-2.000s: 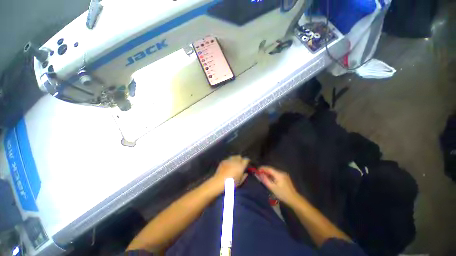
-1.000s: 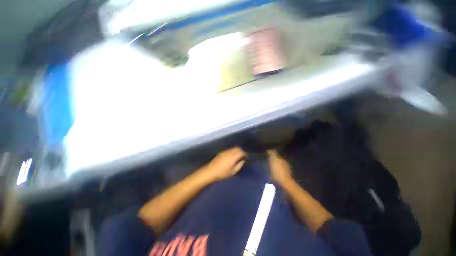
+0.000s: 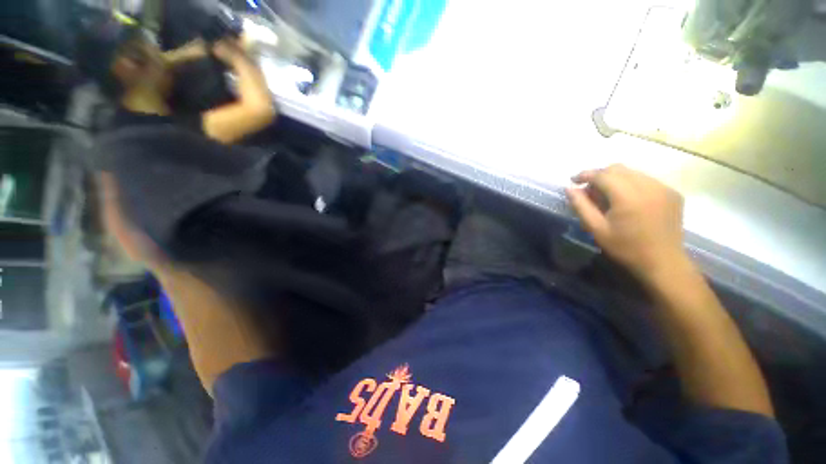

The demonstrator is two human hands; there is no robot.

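Note:
My right hand (image 3: 634, 216) is over the front edge of the white sewing table (image 3: 507, 109), fingers curled, with a gap between thumb and index finger. Nothing shows in it. My left arm reaches to the far left; my left hand (image 3: 116, 217) is blurred beside another worker's dark clothing, and its fingers cannot be made out. The needle area of the sewing machine (image 3: 750, 72) is at the upper right, above the pale machine bed (image 3: 725, 131). A white stick (image 3: 536, 419) is close to the camera at the bottom.
Another worker (image 3: 172, 163) sits at the upper left, an arm raised near a neighbouring machine. Dark cloth (image 3: 398, 222) lies under the table edge. A blurred blue and red object (image 3: 136, 340) stands at the lower left.
The view has swung left, bringing the other worker in and the phone out. My hands, earlier close together at the lap, are now wide apart; the red item is no longer seen.

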